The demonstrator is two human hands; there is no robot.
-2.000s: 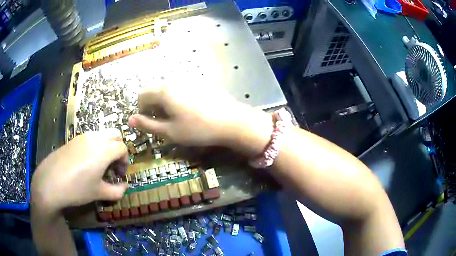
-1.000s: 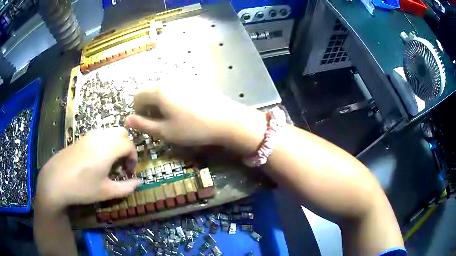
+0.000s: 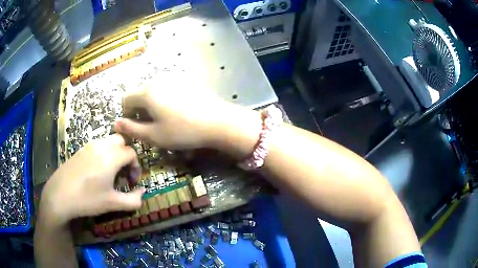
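Note:
The near fixture (image 3: 152, 209) lies at the plate's front edge, with red-brown and tan blocks, a green strip and silvery parts seated in a row behind it. My left hand (image 3: 94, 183) is over its left part, thumb and fingertips curled close at the row; whether a part is between them cannot be told. My right hand (image 3: 157, 118) is above the heap of small metal parts (image 3: 94, 107), thumb and index finger bent towards each other; what they pinch, if anything, is not visible. My left fingers hide the fixture's left slots.
A second fixture (image 3: 107, 63) lies at the plate's far left. A blue tray with parts (image 3: 272, 230) is below the plate edge, and another blue bin (image 3: 27, 162) is at left. A grey hose (image 3: 50, 31) stands upper left. A white fan (image 3: 435, 55) is on the right bench.
The whole view has shifted, so the plate and fixtures sit further left. My left hand has moved right along the near fixture's row. My right hand stays over the heap.

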